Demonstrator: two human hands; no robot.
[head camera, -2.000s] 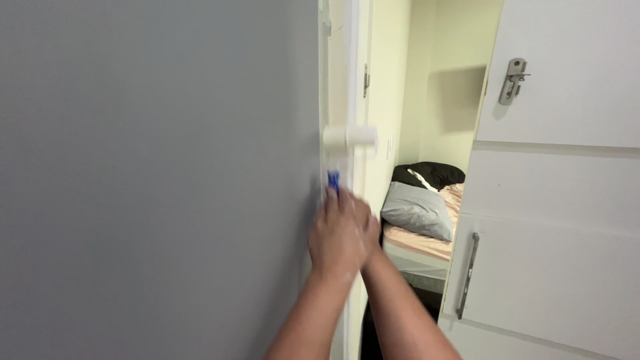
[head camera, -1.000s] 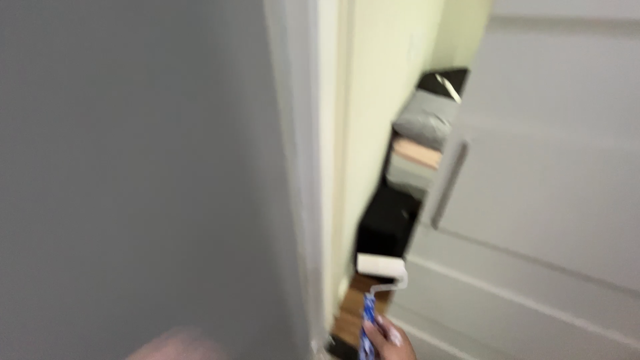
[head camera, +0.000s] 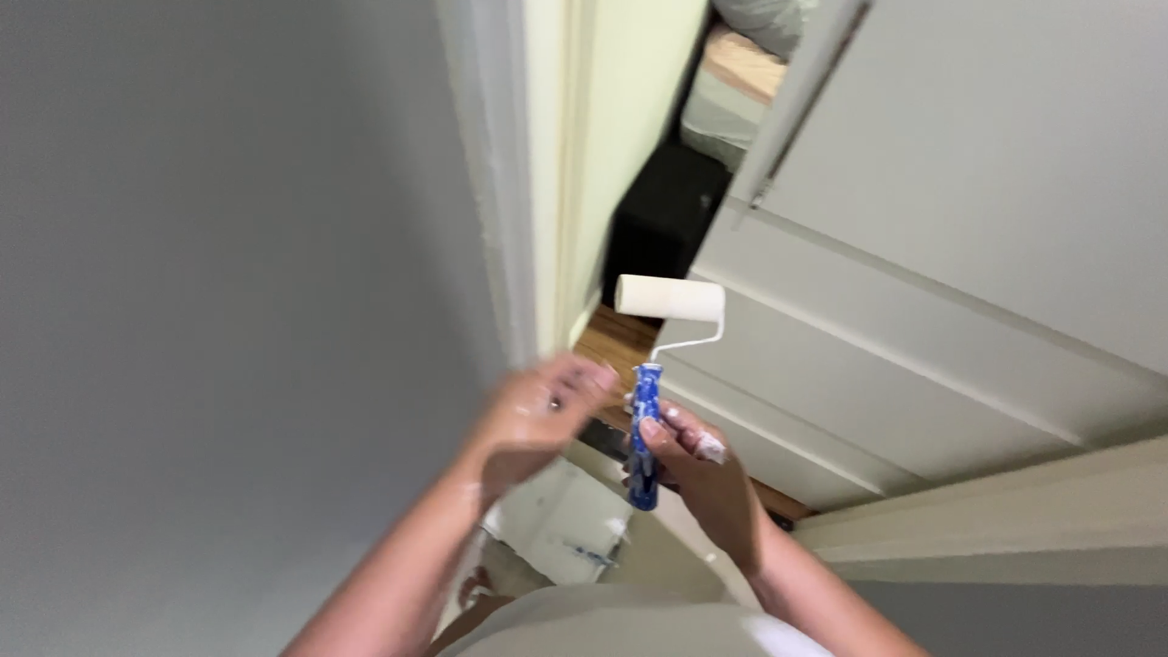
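My right hand (head camera: 689, 447) grips the paint-smeared blue handle of a small paint roller (head camera: 671, 298). The roller's white sleeve points left on a thin white wire frame, above the hand. White paint marks the fingers of that hand. My left hand (head camera: 547, 401), blurred and with fingers partly bent, is just left of the handle; no object shows in it. Beyond the left hand runs a white door frame (head camera: 511, 182) beside a large grey surface (head camera: 228, 274).
A white panelled door (head camera: 958, 182) with a long handle stands at the right. Through the opening show a bed (head camera: 725, 100), a black box-like object (head camera: 671, 205) and wooden flooring (head camera: 607, 347). A paint-marked white sheet or board (head camera: 557, 511) lies below my hands.
Two seconds ago both hands were together at the roller's handle, by the door frame. The left hand has since come off it, and the roller is lower. The view has tilted down.
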